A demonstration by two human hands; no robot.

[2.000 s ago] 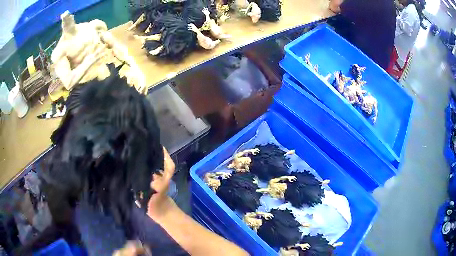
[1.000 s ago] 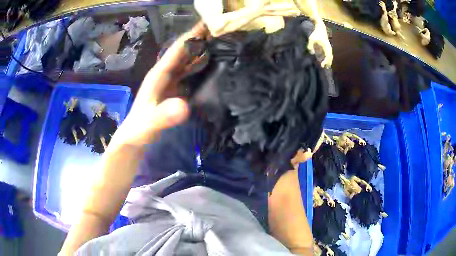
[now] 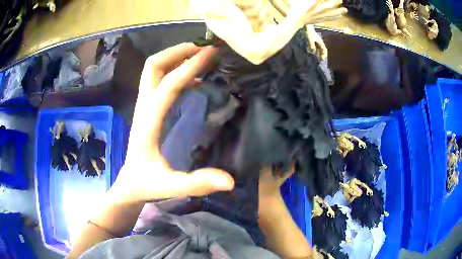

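A cream figure (image 3: 258, 43) with clawed hands is upright at the top centre, its upper part cut off by the picture's edge. A ragged black skirt (image 3: 299, 116) hangs from it over my lap. My left hand (image 3: 157, 146) is at the skirt's left side, thumb and fingers wide apart, fingertips touching the cloth near the waist. My right hand (image 3: 278, 174) is mostly hidden behind the skirt's lower part; mainly the wrist and forearm show, so its grip cannot be seen.
A blue tray (image 3: 109, 146) with two black-skirted figures is at the left. Another blue tray (image 3: 394, 167) with several figures is at the right, beside stacked trays (image 3: 418, 152). The tan bench (image 3: 126, 15) runs across the top, with piles of figures (image 3: 430, 23) at both ends.
My view has swung from the bench down to my lap. My left hand has come to the skirt, and its thumb has moved down, away from the fingers. The skirt's left side now hangs more open.
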